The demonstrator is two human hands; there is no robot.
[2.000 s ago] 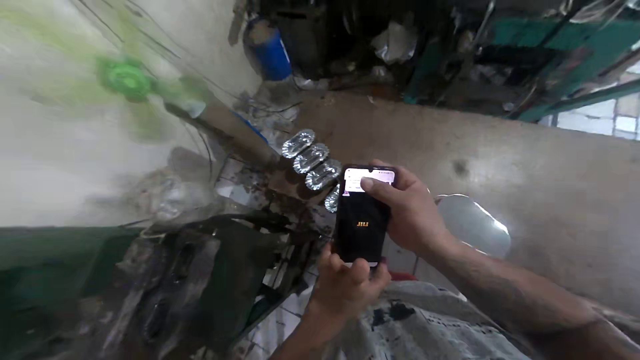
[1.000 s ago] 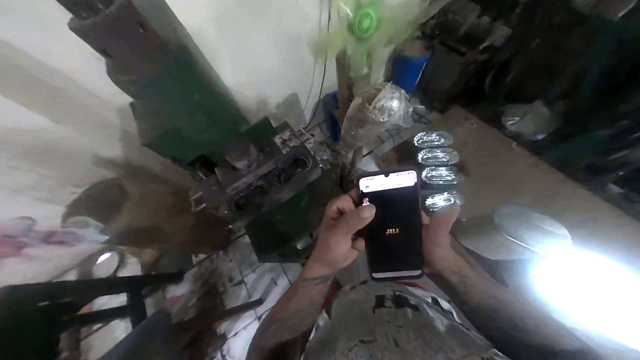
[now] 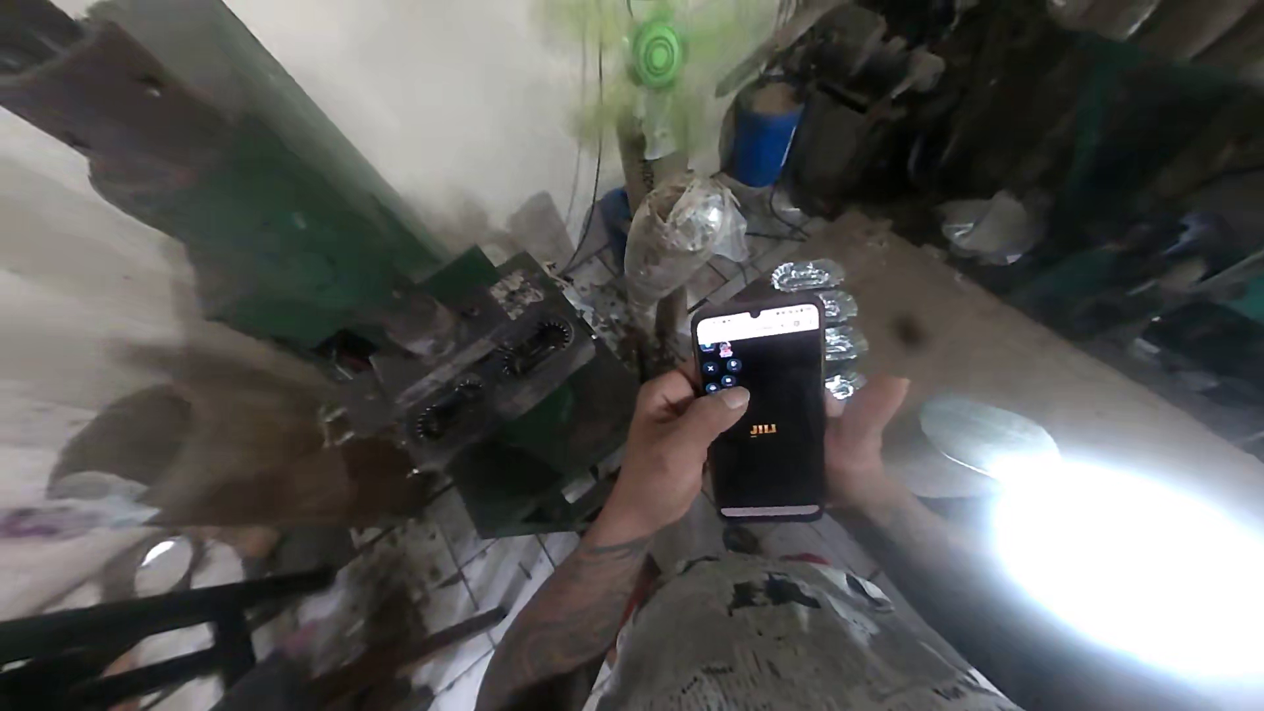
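A smartphone (image 3: 765, 464) with a mostly dark lit screen is held upright in front of my body. My left hand (image 3: 676, 444) grips its left edge, the thumb lying on the screen. Against the phone's right edge rests my right hand (image 3: 864, 434), its thumb pointing up and away from the screen; its fingers are hidden behind the phone. Just beyond the phone, several shiny metal oval pieces (image 3: 808, 275) lie in a row on the brown tabletop (image 3: 948, 326). A flat, round-edged metal sheet (image 3: 987, 434) lies to the right of my right hand.
A green machine press (image 3: 296, 217) with a dark die block (image 3: 494, 365) stands at left. Beyond the phone are a clear plastic bag (image 3: 681, 232), a blue container (image 3: 765, 143) and a green fan (image 3: 657, 54). A dark metal frame (image 3: 217, 612) is at lower left. Bright glare covers the lower right.
The view has swung left, bringing the press into sight. Two seconds ago my right thumb was on the screen; now my left thumb is there and the right one is off it. More icons show on the screen.
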